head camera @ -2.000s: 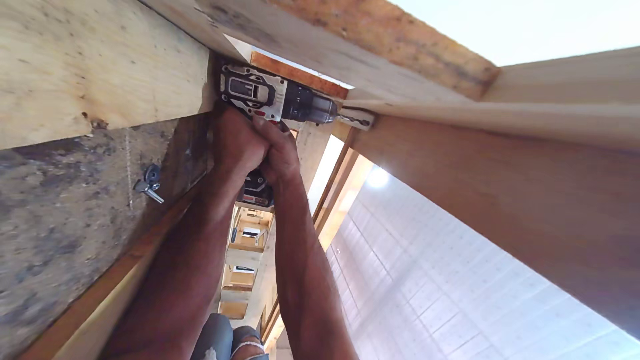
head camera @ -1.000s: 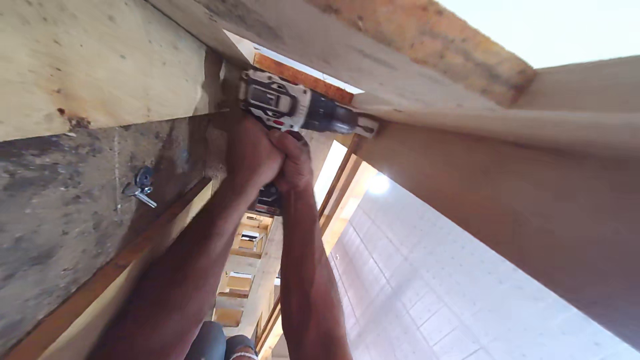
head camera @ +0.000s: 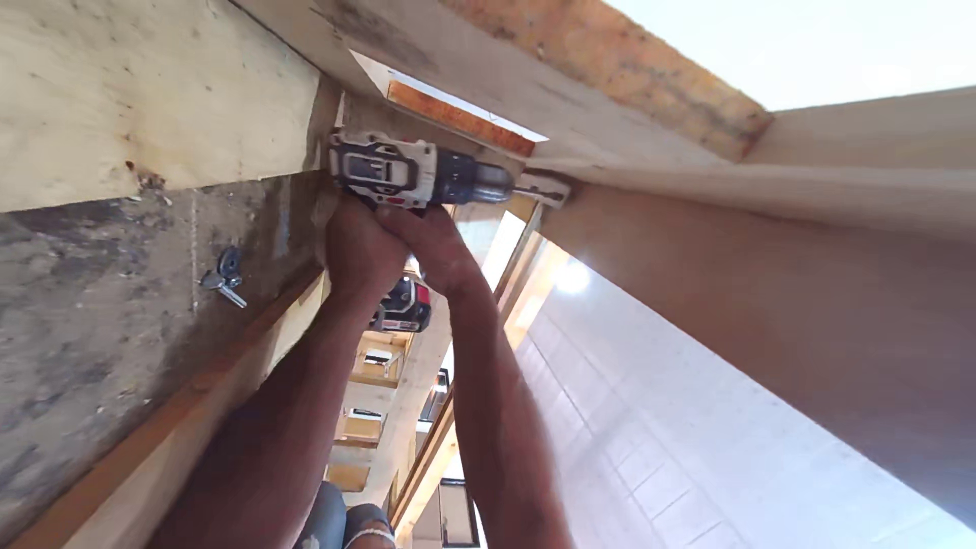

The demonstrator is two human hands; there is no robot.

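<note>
A cordless drill (head camera: 385,169) with a pale and black body lies on its side, high in the middle of the view. My left hand (head camera: 362,242) is wrapped around its grip, and my right hand (head camera: 433,248) closes over the same grip from the right. Below my hands shows the drill's battery (head camera: 406,305). From the chuck, a drill bit (head camera: 530,189) points right, over or against a small wooden block (head camera: 555,187) at the beam joint; its tip's exact contact cannot be told. A bolt with a wing-like head and washers (head camera: 226,278) rests on the stained grey board at left.
A pale wooden board (head camera: 152,91) spans the upper left above the stained board (head camera: 84,305). Wooden beams (head camera: 610,76) cross overhead, and a wide brown plank (head camera: 762,282) runs down the right. Open timber framing (head camera: 370,389) and my knees (head camera: 343,518) show below.
Both hands have stayed on the drill, which is still beside the beam joint. The view has shifted slightly.
</note>
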